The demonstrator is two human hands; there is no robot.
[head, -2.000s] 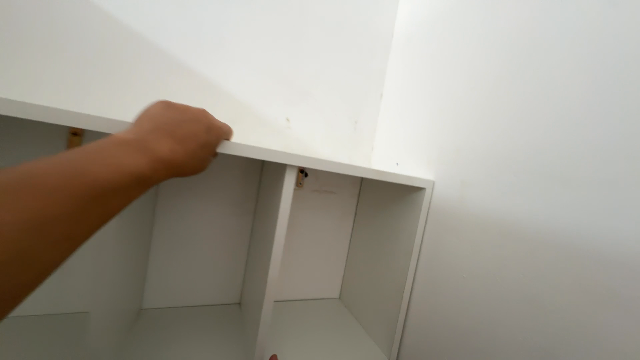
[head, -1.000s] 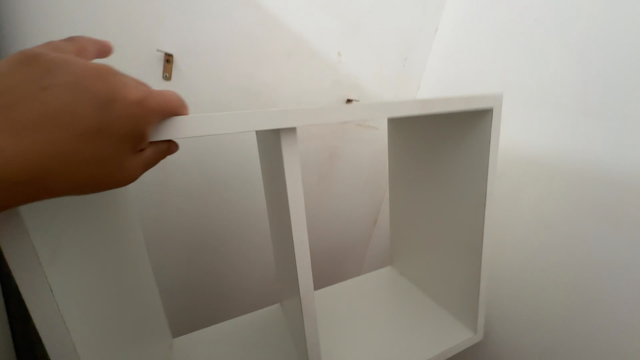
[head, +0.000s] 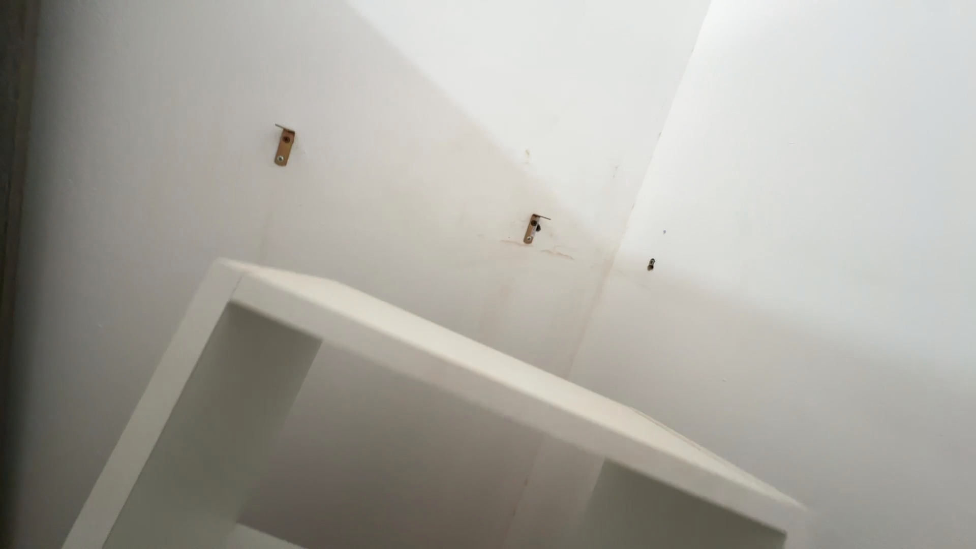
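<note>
A white open-backed shelf unit (head: pixel 427 358) fills the lower part of the head view, tilted so that its top board slopes down to the right. The wall shows through its open compartments. Neither of my hands is in the frame, so what they touch is hidden. Above the unit, a rusty metal angle bracket (head: pixel 284 146) is fixed to the wall on the left. A second metal angle bracket (head: pixel 532 229) sits nearer the corner. Both stand apart from the unit.
The white wall (head: pixel 396 175) meets another white wall (head: pixel 823 229) at a corner right of the brackets. A dark hole (head: pixel 651 264) marks the right wall. Down the far left edge runs a dark vertical strip (head: pixel 15 152).
The shelf unit has come away from the brackets and now tilts lower in view. The hand that gripped its top board earlier is out of the frame.
</note>
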